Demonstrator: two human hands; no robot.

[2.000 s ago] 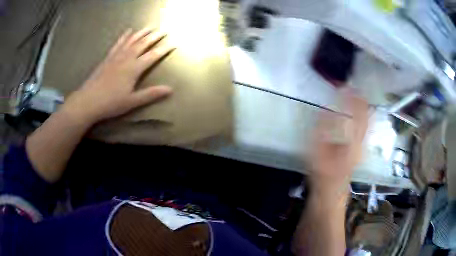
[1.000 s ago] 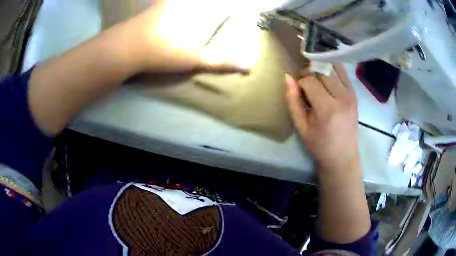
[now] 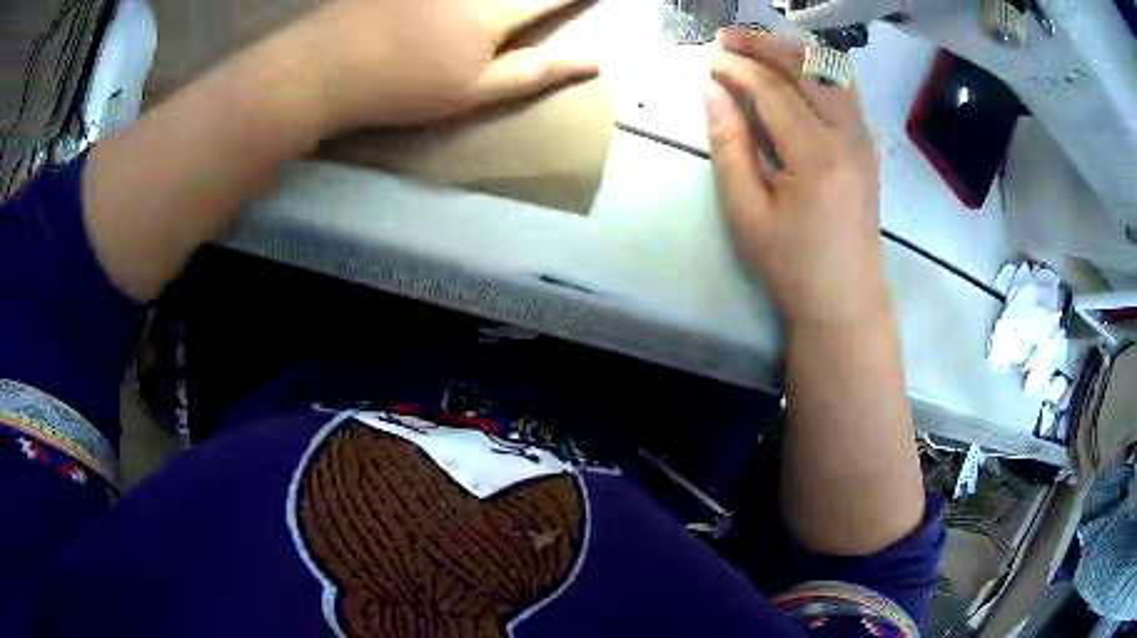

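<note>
The tan garment panel (image 3: 521,152) lies flat on the white table, left of the sewing machine's needle area (image 3: 701,18), which sits in bright lamp glare at the top edge. My left hand (image 3: 480,56) rests flat on the panel with fingers spread; its fingertips near the top edge are partly washed out by glare. My right hand (image 3: 798,175) is beside the needle area, fingers bent and thumb apart from them. Its fingertips are near the presser foot area; I cannot tell whether they touch or hold anything small.
A black phone with a red edge (image 3: 966,127) lies right of my right hand. White scraps (image 3: 1030,322) are heaped at the table's right. The white machine arm (image 3: 1072,75) overhangs at upper right. The ruler-marked table edge (image 3: 499,309) runs before my lap.
The panel has moved left, away from my right hand and the needle area. My left hand has moved up and my right hand is slightly higher. The table beneath the needle area is now exposed.
</note>
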